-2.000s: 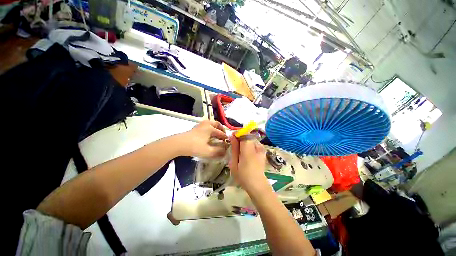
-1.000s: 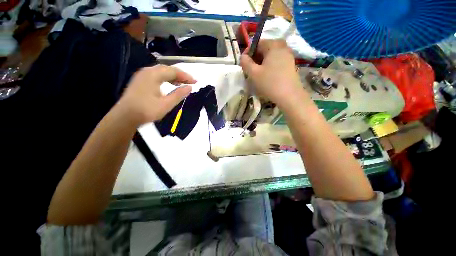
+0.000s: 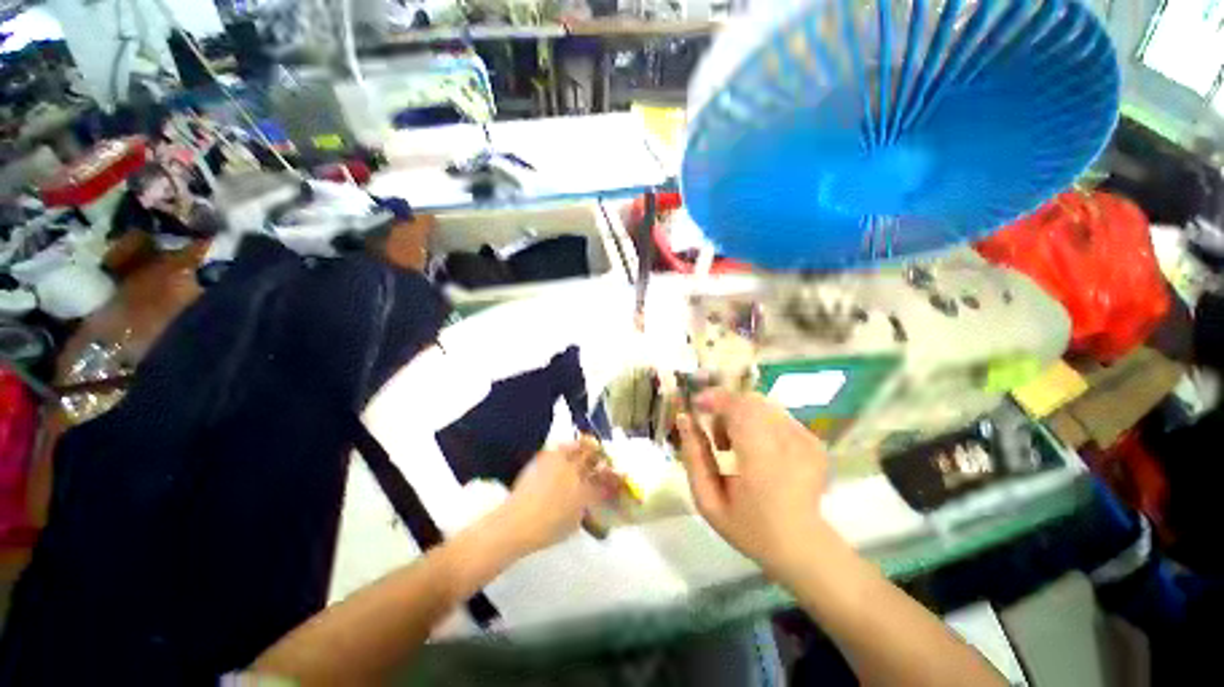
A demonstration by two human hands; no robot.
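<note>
My left hand (image 3: 553,491) is in front of the sewing machine's needle area, its fingers closed around a small yellow stick (image 3: 628,489). My right hand (image 3: 762,472) is just right of it, fingers curled beside the machine head. Something small and dark shows at its fingertips, but blur hides whether it is gripped. The cream sewing machine (image 3: 987,306), with a green panel and bright screen, is behind my right hand. A dark cut piece (image 3: 503,427) lies on the white table (image 3: 383,544), left of the machine. The needle area is blurred and partly hidden.
A large dark cloth heap (image 3: 201,456) covers the left side. A narrow dark strip (image 3: 403,499) lies beside it. A blue fan (image 3: 899,148) hangs low over the machine. A bin (image 3: 604,242) of dark pieces is behind; a black phone (image 3: 960,463) and red bag (image 3: 1094,269) are right.
Both hands have come down and together before the machine. The yellow stick has left the dark piece and is in my left hand. The long dark item no longer shows clearly in my right hand.
</note>
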